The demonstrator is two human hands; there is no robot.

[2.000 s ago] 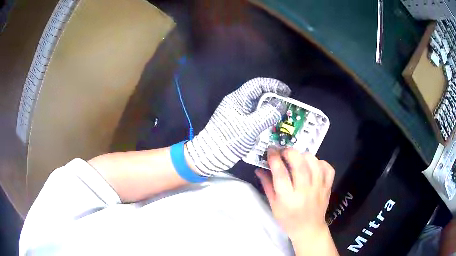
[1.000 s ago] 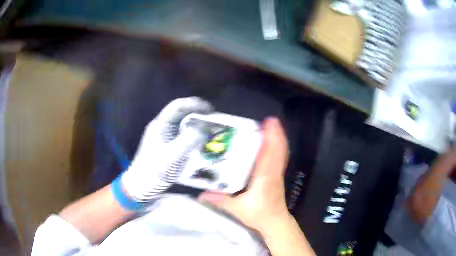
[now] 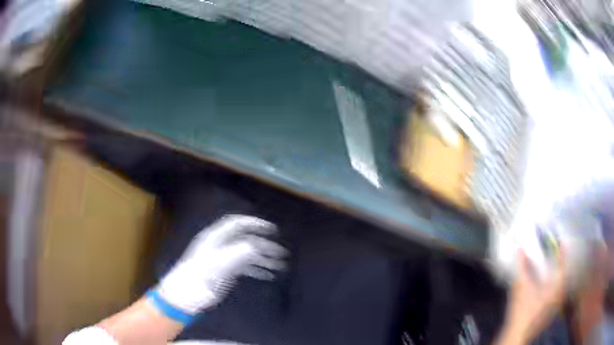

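My left hand [image 3: 225, 263], in a striped white glove with a blue wrist band [image 3: 169, 308], is empty, with its fingers apart, above the dark lap area. My bare right hand [image 3: 532, 300] is far to the right, at the bench's right end. Its fingers are at a blurred white thing [image 3: 538, 253] with a dark and yellow-green spot, which looks like a housing. Blur hides whether the fingers still grip it.
The dark green bench [image 3: 222, 101] crosses the view, with a flat silvery strip [image 3: 357, 138] on it. A brown insert tray [image 3: 437, 158] lies at right. Blurred white stacked parts [image 3: 377, 34] stand behind. A cardboard carton [image 3: 91, 249] is at left. Another person's arm [image 3: 592, 290] is at far right.
The view has swung up and right. My left hand has let go of the white housing. My right hand has moved away from it, far to the right.
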